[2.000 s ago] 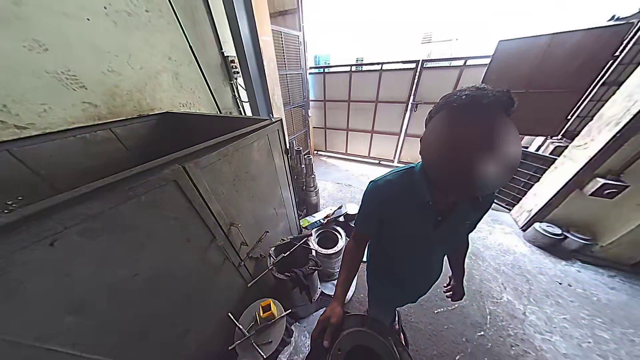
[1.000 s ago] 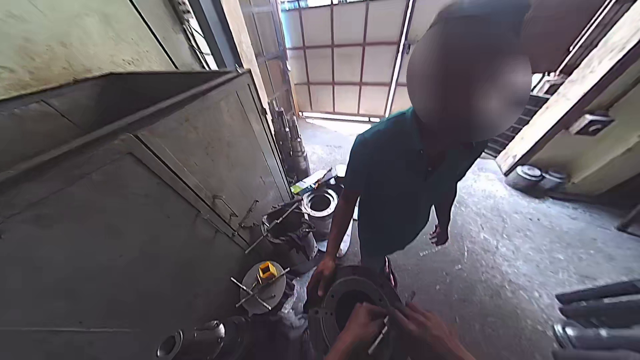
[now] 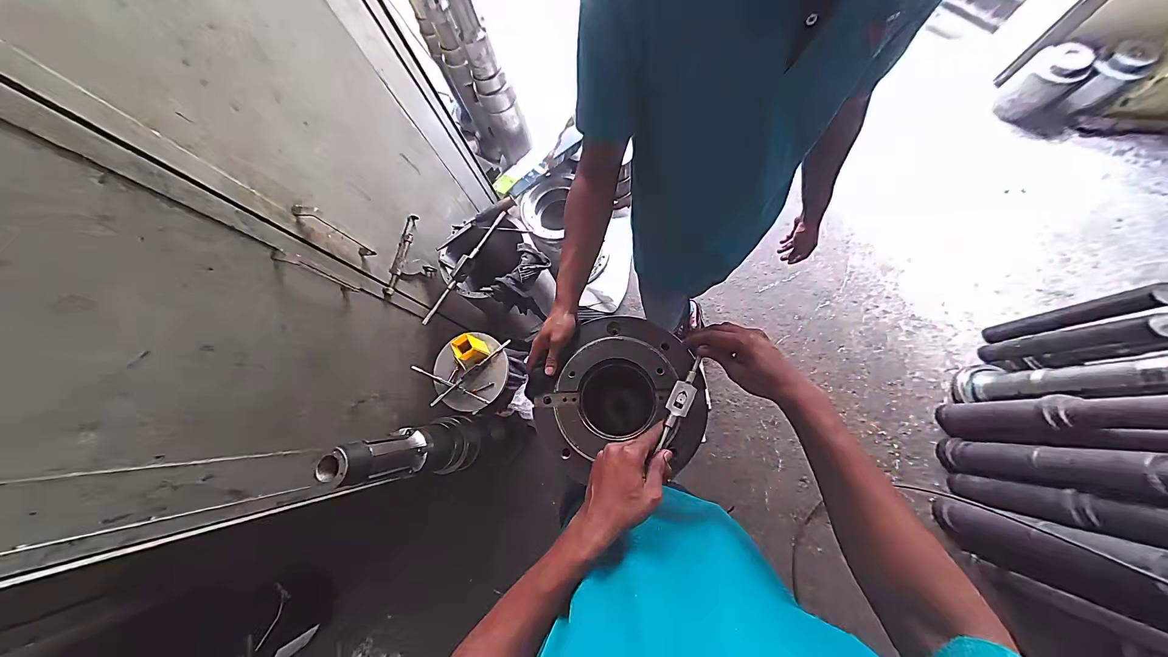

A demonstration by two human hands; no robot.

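Observation:
A tap wrench [image 3: 680, 400] with a pale square body lies slantwise over the right side of a round metal flange [image 3: 577, 358] with bolt holes and a wide central bore. My left hand [image 3: 628, 474] grips the wrench's near handle. At its far end, my right hand [image 3: 737, 358] pinches the other handle near the flange's rim. Whether a tap sits below the wrench body cannot be made out. A co-worker's hand [image 3: 553, 339] rests on the flange's far left edge.
The co-worker [image 3: 703, 137] stands just across the flange. Metal cabinets [image 3: 182, 301] line the left. A yellow block [image 3: 469, 349] and thin rods sit on a round plate. A hollow shaft [image 3: 392, 458] lies at lower left; several dark bars [image 3: 1058, 412] are stacked at right.
The view has tilted down. Both my hands, absent two seconds ago, are at the flange; my right hand has shifted to the wrench's far end. The co-worker's hand stays on the flange.

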